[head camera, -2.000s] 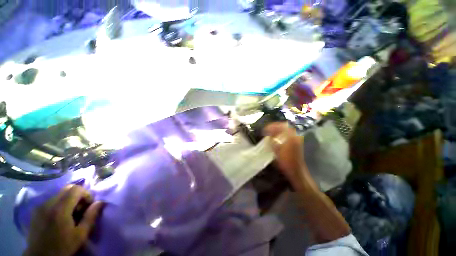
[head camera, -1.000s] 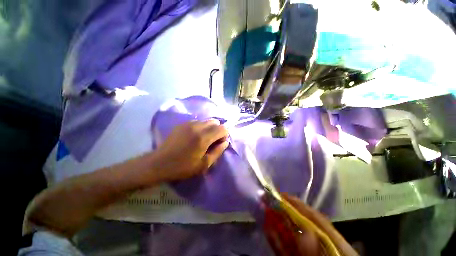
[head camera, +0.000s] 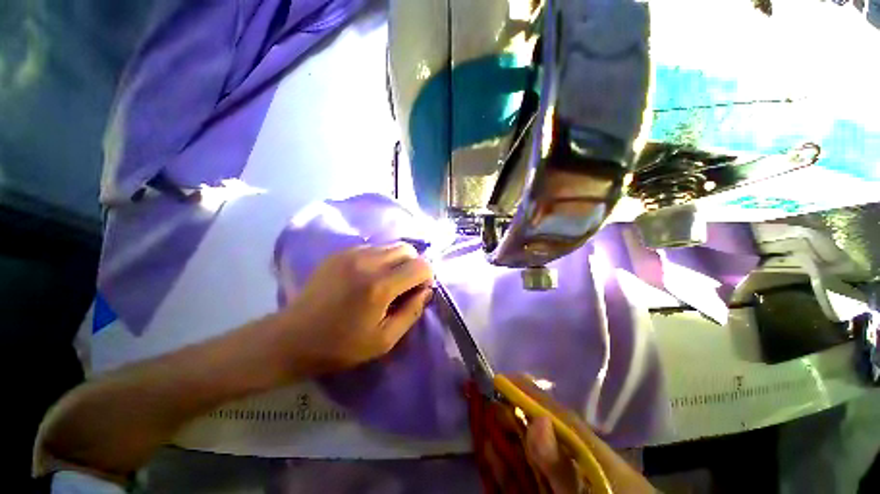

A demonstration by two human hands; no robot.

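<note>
A purple garment piece (head camera: 540, 338) lies on the white machine table, under and in front of the sewing machine head (head camera: 482, 116). My left hand (head camera: 362, 304) pinches the cloth edge left of the needle area, fingertips near the bright lamp spot. My right hand (head camera: 550, 453) holds the scissors (head camera: 465, 338) by their red-and-yellow handles, at the table's front edge. The blades point up and left, their tips at the cloth by my left fingertips. Glare hides the exact tip contact. The needle is not clearly visible.
Heaped purple cloth (head camera: 193, 106) lies at the table's left. A glossy metal guard (head camera: 589, 145) stands in front of the head. A dark block (head camera: 796, 323) is at the right. A printed ruler (head camera: 743, 388) runs along the front edge, and a blue patch (head camera: 102, 315) is at the left edge.
Since one second ago, the scissors blades have moved up and left to my left fingertips. Two seconds ago the view faced further right, with my right hand at the cloth and no scissors visible in it.
</note>
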